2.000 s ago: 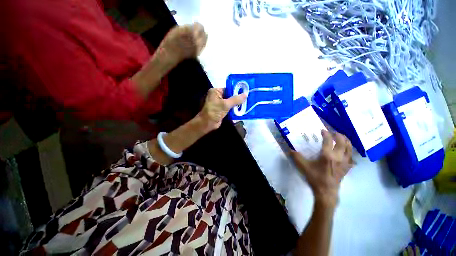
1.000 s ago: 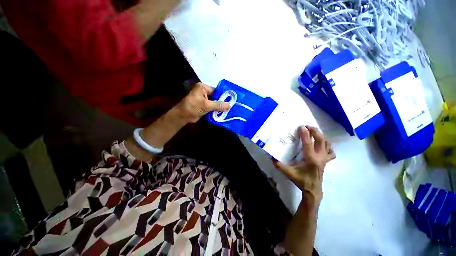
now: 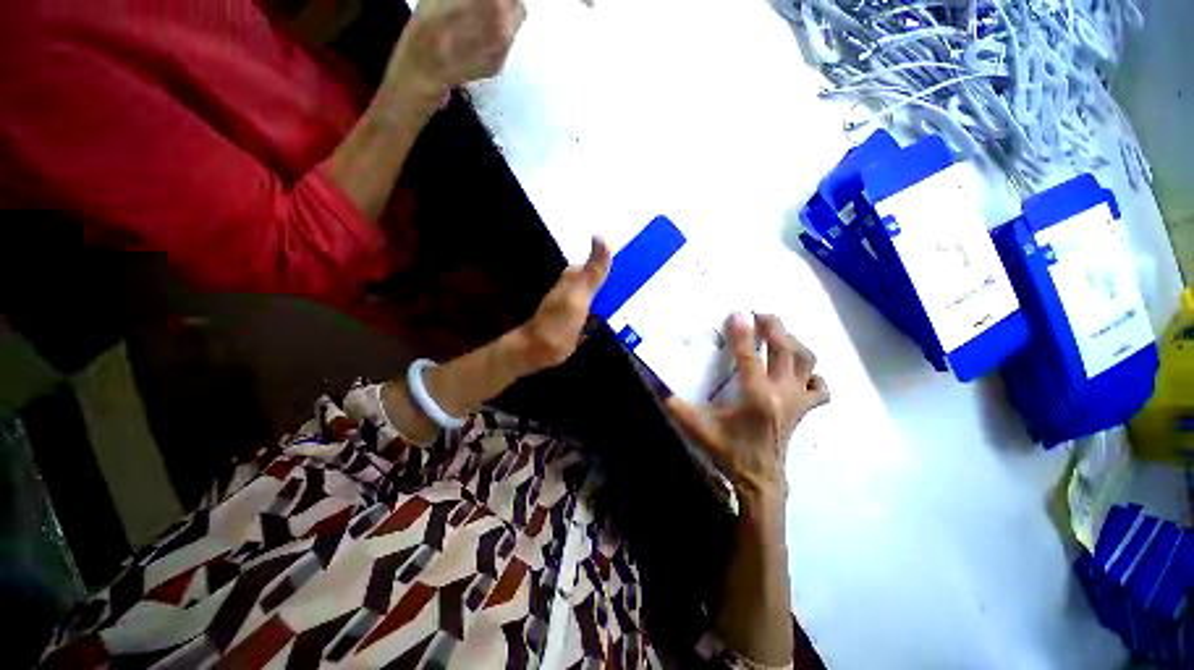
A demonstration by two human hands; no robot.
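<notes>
A retail box [image 3: 674, 314] with a white printed face lies at the table's near edge, its blue end flap pointing up and left. My right hand [image 3: 753, 399] grips its lower right end, fingers on the face and thumb at the near side. My left hand [image 3: 566, 312], with a pale bracelet on the wrist, is at the flap end, thumb raised; whether it touches the box is unclear. The insert card and cable are out of sight.
Two stacks of blue-and-white boxes [image 3: 953, 268] [image 3: 1093, 301] lie to the right. A heap of white cables [image 3: 969, 72] is at the far side. Blue boxes [image 3: 1146, 576] and a yellow bag [image 3: 1165, 393] are at the right edge. A person in red [image 3: 197, 144] sits at the left.
The blue card with the white cable, half in the box a second ago, no longer shows. My left hand has let go of it. The neighbour's hand has come back into view.
</notes>
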